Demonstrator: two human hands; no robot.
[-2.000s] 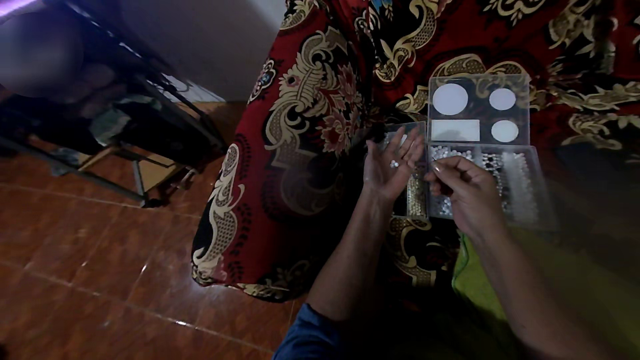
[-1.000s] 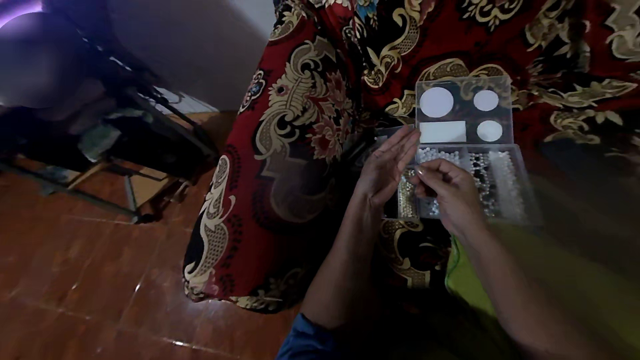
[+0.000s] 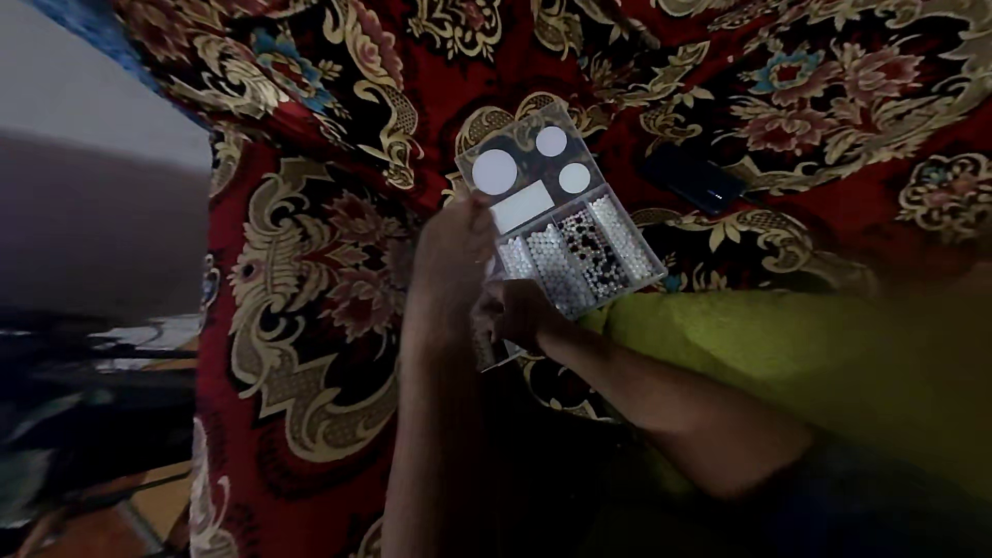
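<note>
A clear plastic bead box point(image 3: 659, 273) lies with its lid raised flat behind it, several compartments filled with white, clear and dark beads point(image 3: 593, 252). White round and rectangular labels point(image 3: 494, 172) are on the lid. My left hand point(image 3: 457, 232) is at the left edge of the box, blurred, its palm turned away; what it holds cannot be seen. Just below and to the right, my right hand point(image 3: 515, 310) is over the near left compartments with its fingers bent together. Whether something small is between those fingertips is too dark and blurred to tell.
A red, black and gold floral cloth point(image 3: 325, 256) spreads under the box. To the right lies a dark phone point(image 3: 694, 180). A yellow-green cloth point(image 3: 721, 333) is beneath my right forearm. At lower left are a dark rack and tiled floor point(image 3: 101, 527).
The view has swung right. My left palm showed small white beads two seconds ago; now it is turned away from view. My right hand has moved lower beside the box.
</note>
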